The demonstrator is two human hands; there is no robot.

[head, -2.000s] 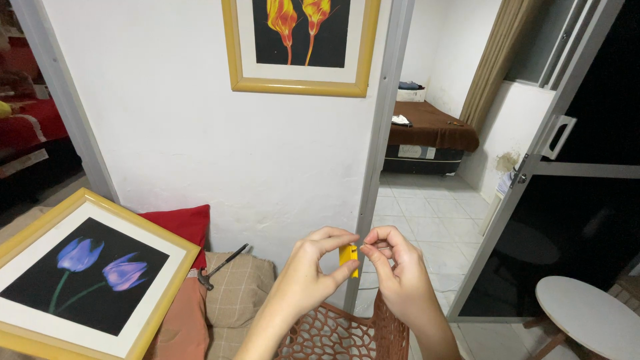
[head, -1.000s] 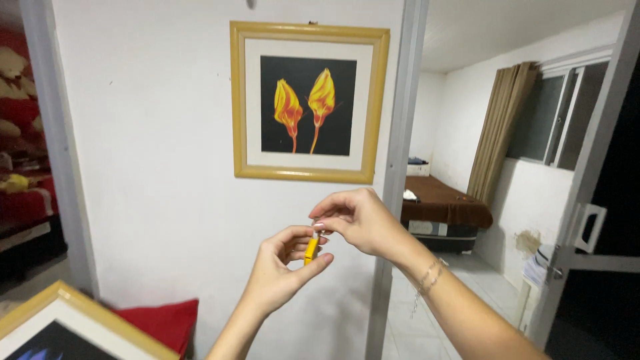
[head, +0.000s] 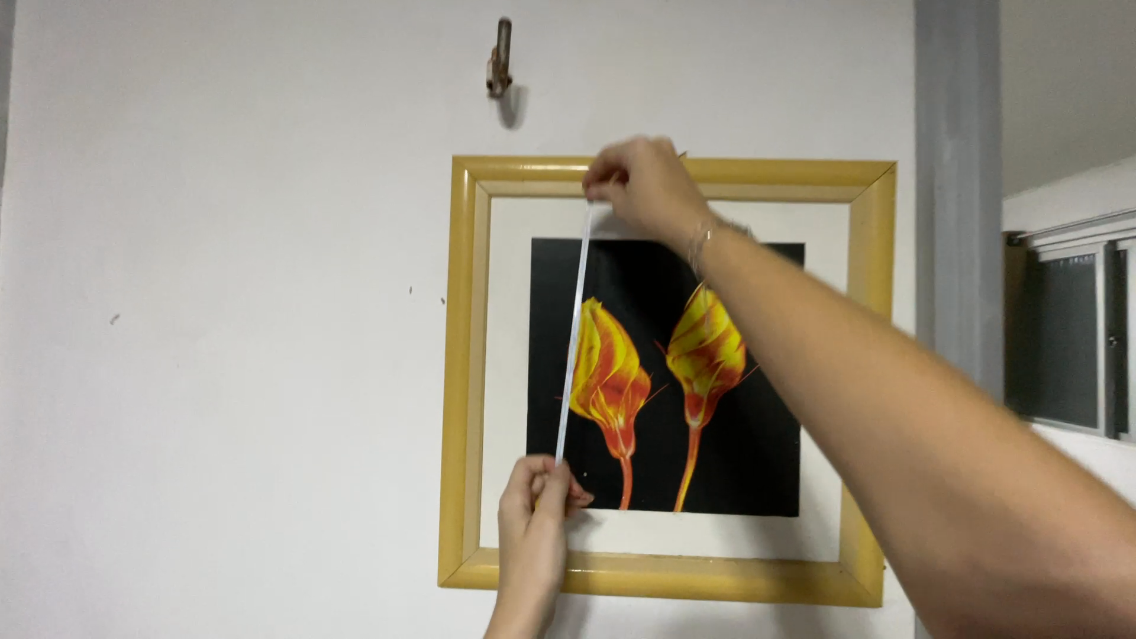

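Observation:
A white measuring tape [head: 575,328] runs stretched and slightly slanted in front of a framed picture of two yellow-red flowers [head: 667,581] on the wall. My right hand [head: 643,186] pinches the tape's upper end by the top of the yellow wooden frame. Near the picture's lower left, my left hand [head: 539,506] holds the lower part of the tape. The yellow tape case is almost wholly hidden in its fingers. A thin bracelet [head: 701,248] circles my right wrist.
A rusty metal hook [head: 501,58] sticks out of the white wall [head: 231,311] above the frame. To the right stand a grey door post [head: 958,204] and, beyond it, a sliding window [head: 1069,337].
The tape now spans between my hands, which were close together around the yellow case. My right hand has risen to the frame's top. The view has moved up and closer to the picture.

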